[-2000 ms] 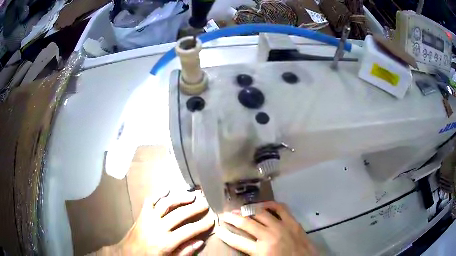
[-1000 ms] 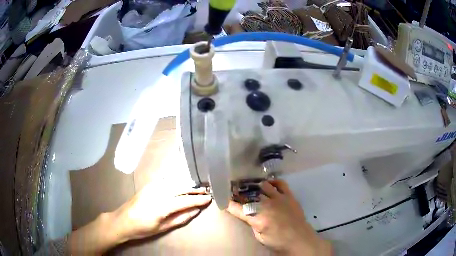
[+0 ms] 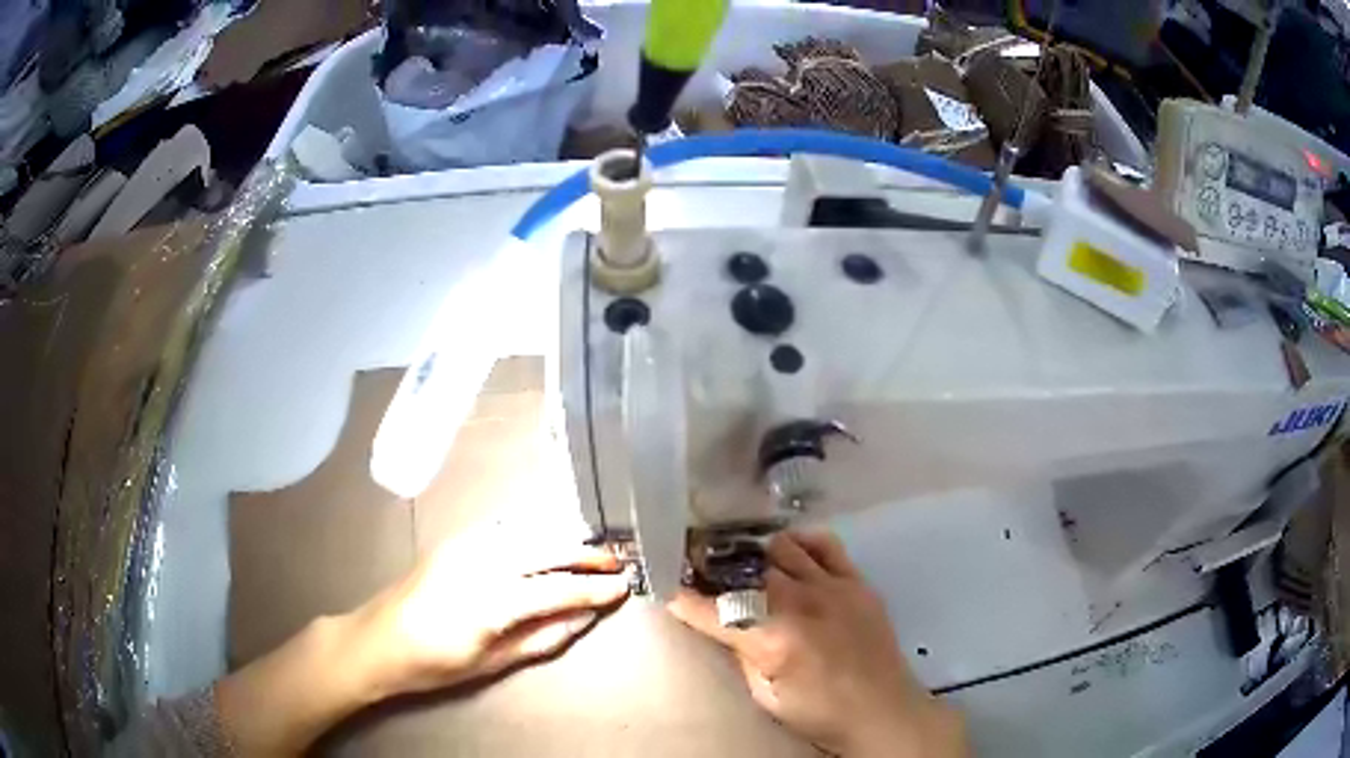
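A large brown garment panel (image 3: 318, 548) with a curved cut edge lies flat on the white table under the sewing machine head (image 3: 918, 356). My left hand (image 3: 481, 607) lies flat on the panel, fingertips at the presser foot (image 3: 637, 575), which is mostly hidden by the head. My right hand (image 3: 829, 637) is right of the needle area, fingers bent beside the small knurled knob (image 3: 742, 607). Its fingertips are partly hidden by the knob and head, so what they touch cannot be told.
The lit machine lamp (image 3: 430, 415) hangs left of the head. A plastic-edged stack of brown panels (image 3: 89, 430) is at far left. Behind are bundled cut pieces (image 3: 829, 92), a white box with yellow label (image 3: 1107, 270) and a control panel (image 3: 1244, 185). A neon tool (image 3: 678, 45) hangs above.
Since the first frame, the panel's far edge has moved away from me and my left hand has flattened, its forearm now across the panel. Over the last second both hands stay nearly still; the view shifts slightly.
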